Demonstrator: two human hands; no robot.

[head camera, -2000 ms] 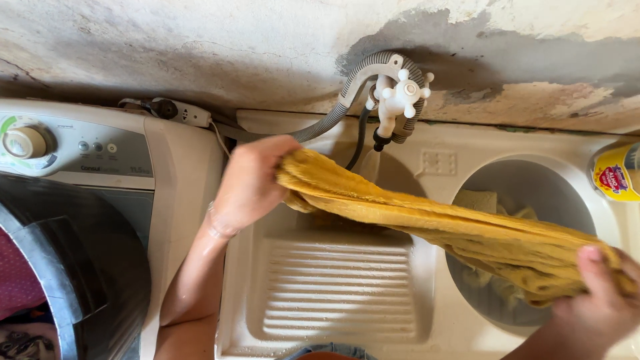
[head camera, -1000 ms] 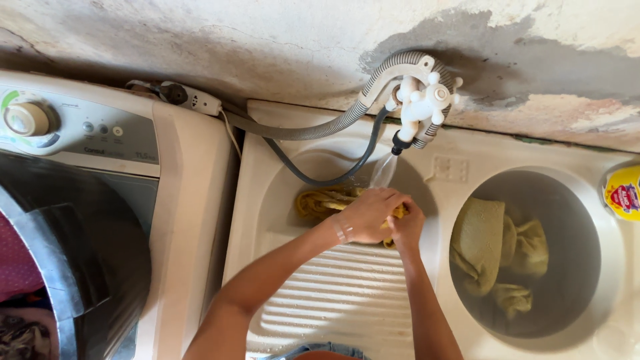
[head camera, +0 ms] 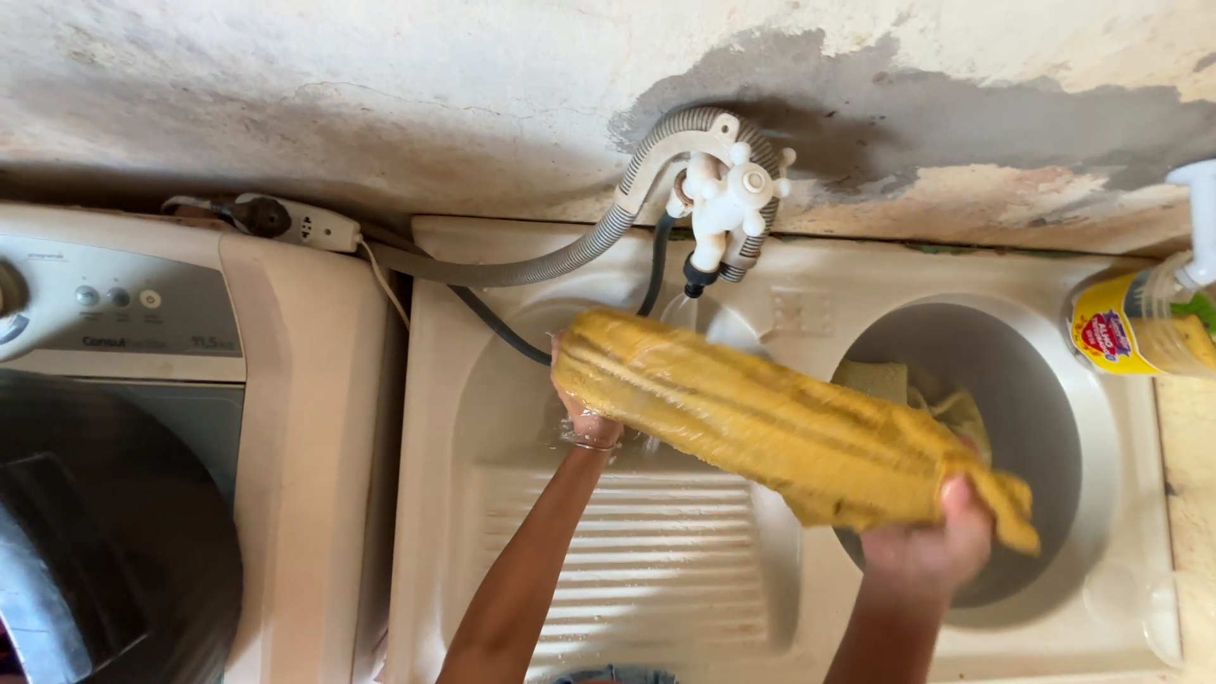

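A wet yellow cloth (head camera: 750,418) is stretched between my hands, slanting down to the right across the laundry sink. My left hand (head camera: 587,404) grips its left end, mostly hidden behind the fabric, with water on the wrist. My right hand (head camera: 936,537), blurred, is closed on the right end over the edge of the round basin (head camera: 1035,475). Water runs from the black nozzle of the white plastic tap (head camera: 727,204) behind the cloth's left part. A paler yellowish cloth (head camera: 874,380) lies in the round basin, partly covered by the held one.
A ribbed washboard (head camera: 655,560) slopes below the cloth. A grey corrugated hose (head camera: 532,271) and a dark thin hose (head camera: 494,323) run by the tap. The washing machine (head camera: 304,380) stands left, with a dark bucket (head camera: 114,532) on it. A yellow-labelled container (head camera: 1116,323) sits right.
One second ago my hands were together under the tap with the cloth bunched up; now they are apart and the cloth is spread between them.
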